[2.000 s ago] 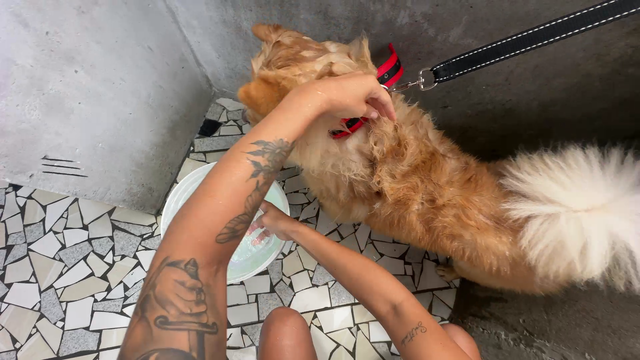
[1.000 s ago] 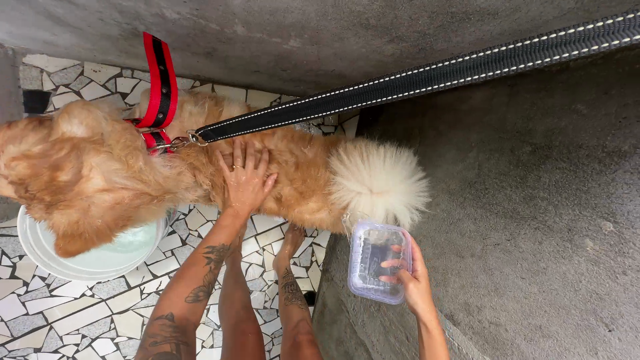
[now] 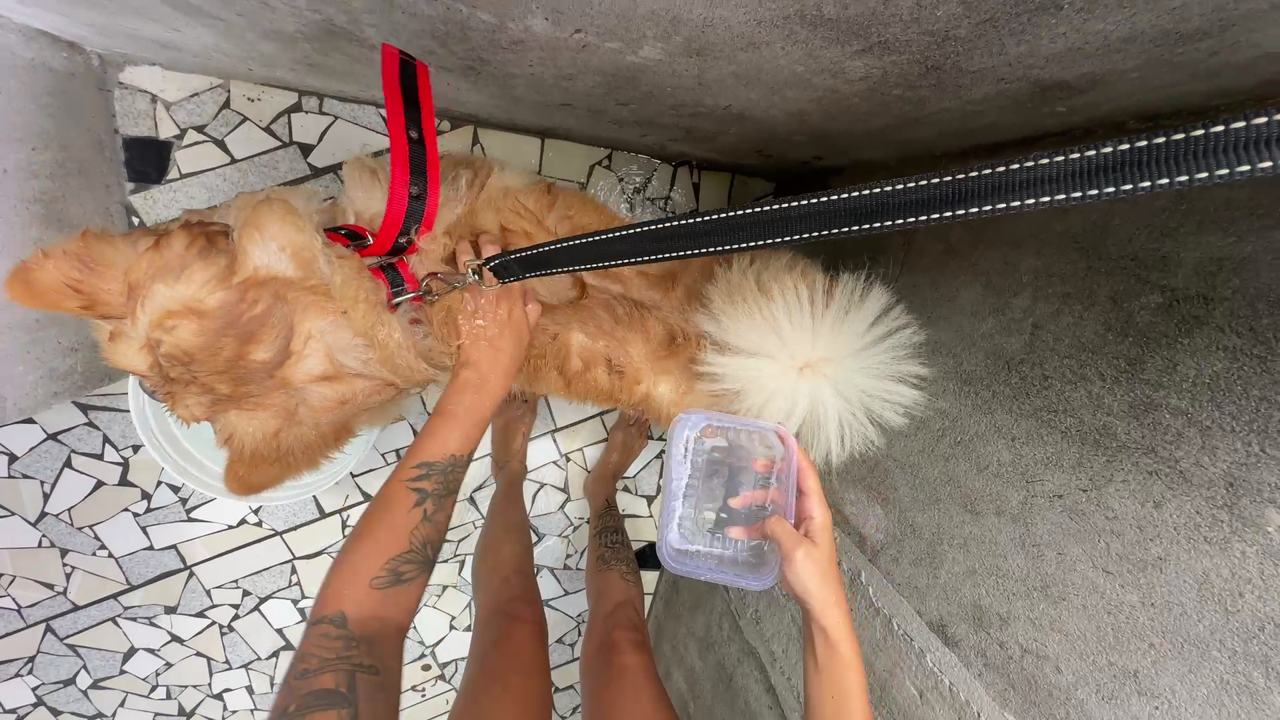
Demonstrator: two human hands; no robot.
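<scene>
A wet, tan long-haired dog (image 3: 610,345) with a fluffy white tail stands across the view, its head at the left over a round basin (image 3: 190,460) of pale liquid. My left hand (image 3: 495,320) lies wet on its upper back, fingers partly under the metal clip (image 3: 440,287) of the leash. My right hand (image 3: 800,530) grips a clear plastic container (image 3: 725,500), tilted beside the tail; its contents cannot be told. A red and black harness (image 3: 408,150) is round the dog's neck, one strap end sticking up. A black leash (image 3: 860,210) runs from it to the right.
Grey concrete walls rise behind the dog (image 3: 700,80) and at the far left (image 3: 50,230). The floor is of broken white and grey tiles (image 3: 90,540), wet behind the dog. My bare feet (image 3: 620,445) stand beside the dog. A concrete ledge (image 3: 1080,450) fills the right side.
My left hand has moved forward along the dog's back toward the leash clip. Two seconds ago my right hand was in the basin; it now holds the container by the tail. The view has shifted largely.
</scene>
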